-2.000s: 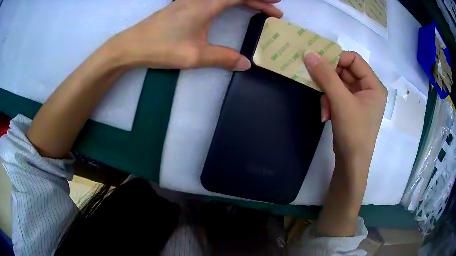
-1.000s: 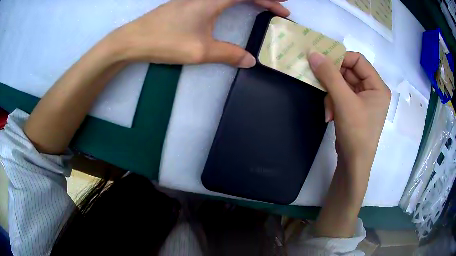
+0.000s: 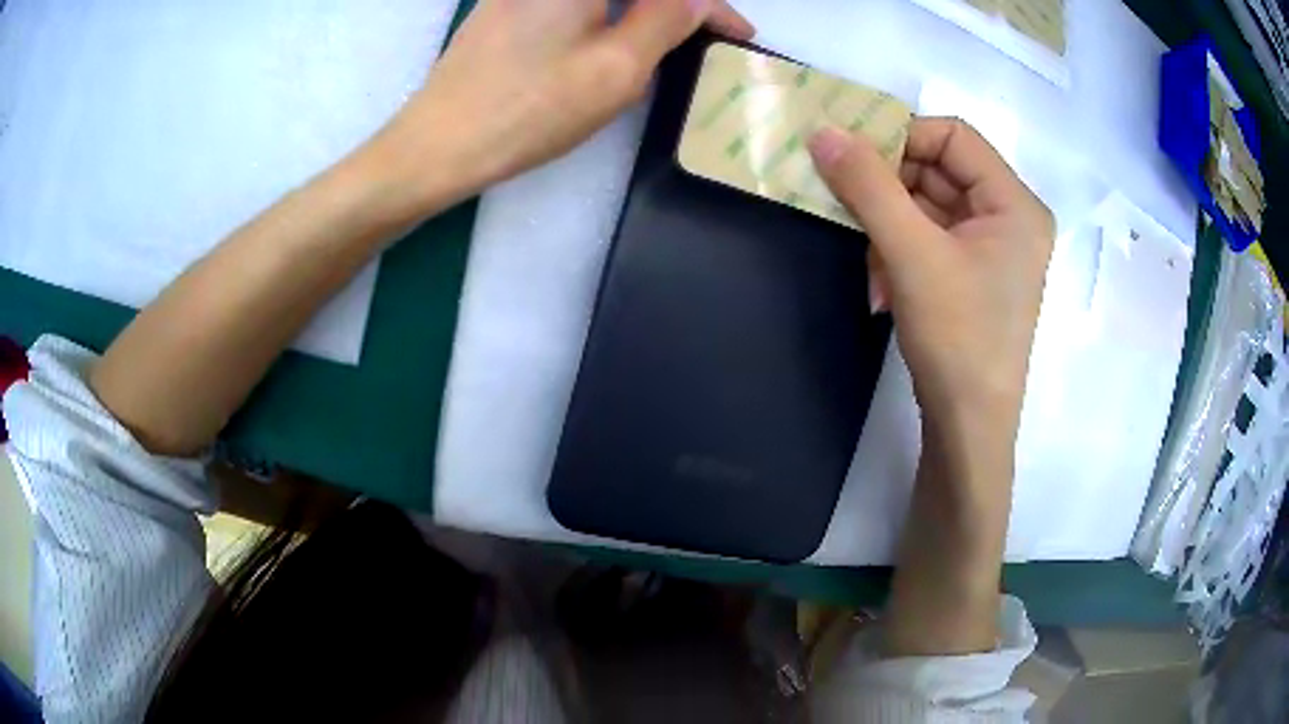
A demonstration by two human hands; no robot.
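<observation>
A black housing (image 3: pixel 721 354) lies on the white foam mat (image 3: pixel 516 325), its far end tilted away to the upper part of the view. A tan adhesive piece with green print (image 3: pixel 778 127) lies over its far end. My right hand (image 3: pixel 954 234) has its thumb on top of the adhesive piece, with the fingers curled at the housing's right edge. My left hand (image 3: pixel 551 71) is at the housing's far left corner, thumb and fingers near the top edge; its fingertips are partly hidden or cut off, so its contact is unclear.
A blue parts bin (image 3: pixel 1187 127) with tan scraps stands at the far right. White waste strips (image 3: pixel 1244 467) hang at the right edge. A white card (image 3: pixel 1142 283) lies right of my right hand. An adhesive sheet (image 3: pixel 1039 21) is at the top. A cardboard carton (image 3: pixel 1124 672) is below the bench edge.
My left thumb has left the housing's left side and moved up to the far corner. The housing, the adhesive piece and my right hand appear slightly further left in view.
</observation>
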